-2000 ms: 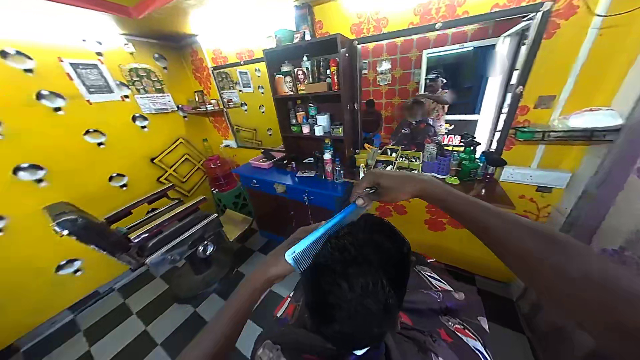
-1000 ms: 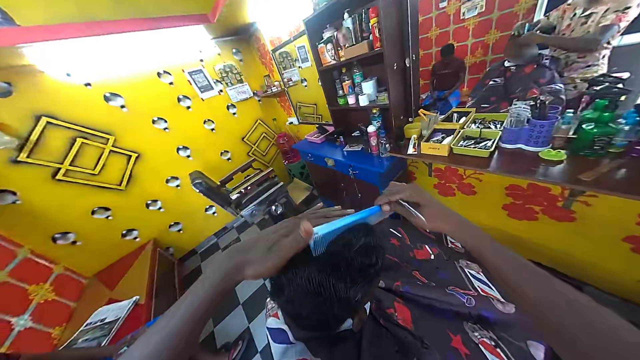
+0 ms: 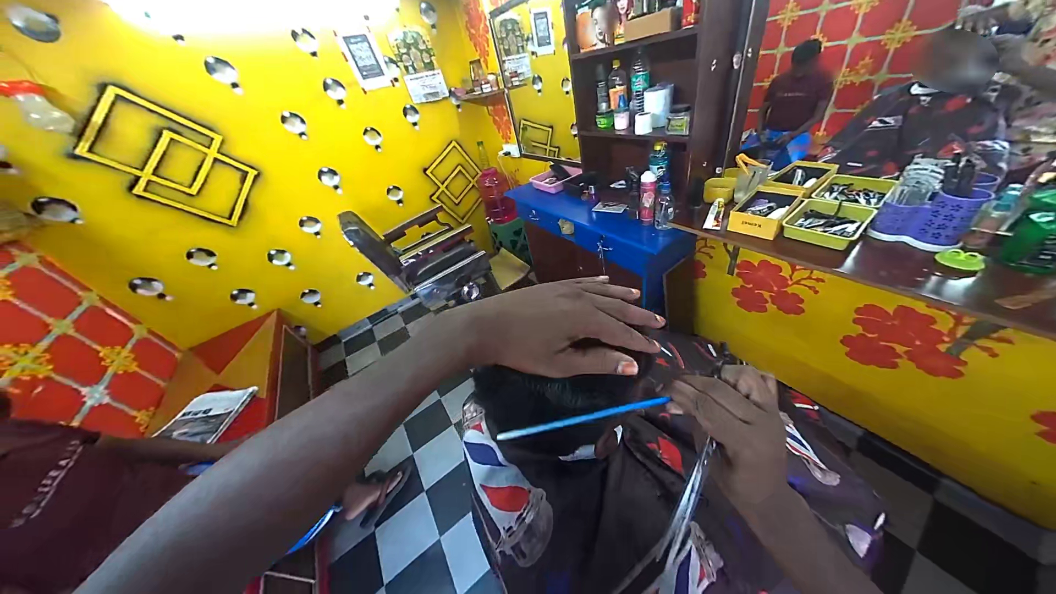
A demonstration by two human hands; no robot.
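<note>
A seated person's dark-haired head (image 3: 536, 404) is below me, with a dark patterned barber's cape (image 3: 594, 511) around the shoulders. My left hand (image 3: 569, 326) rests palm down on top of the hair, fingers spread, holding nothing. Beside the back of the head, my right hand (image 3: 734, 429) grips one end of a blue comb (image 3: 586, 418), which lies edge-on across the hair. The same hand also holds metal scissors (image 3: 689, 503), their blades pointing down over the cape. The finger loops of the scissors are mostly hidden by my fingers.
A wooden counter (image 3: 899, 268) along the right holds yellow trays of clips (image 3: 829, 223) and a purple basket (image 3: 932, 219). Ahead stand a blue cabinet (image 3: 606, 227) and a barber chair (image 3: 421, 256). Another person (image 3: 58, 495) sits at the left edge near a newspaper (image 3: 206, 415).
My left hand has left the comb and moved onto the top of the head. The comb, in my right hand, is now lower on the back of the head. The scissors now point down.
</note>
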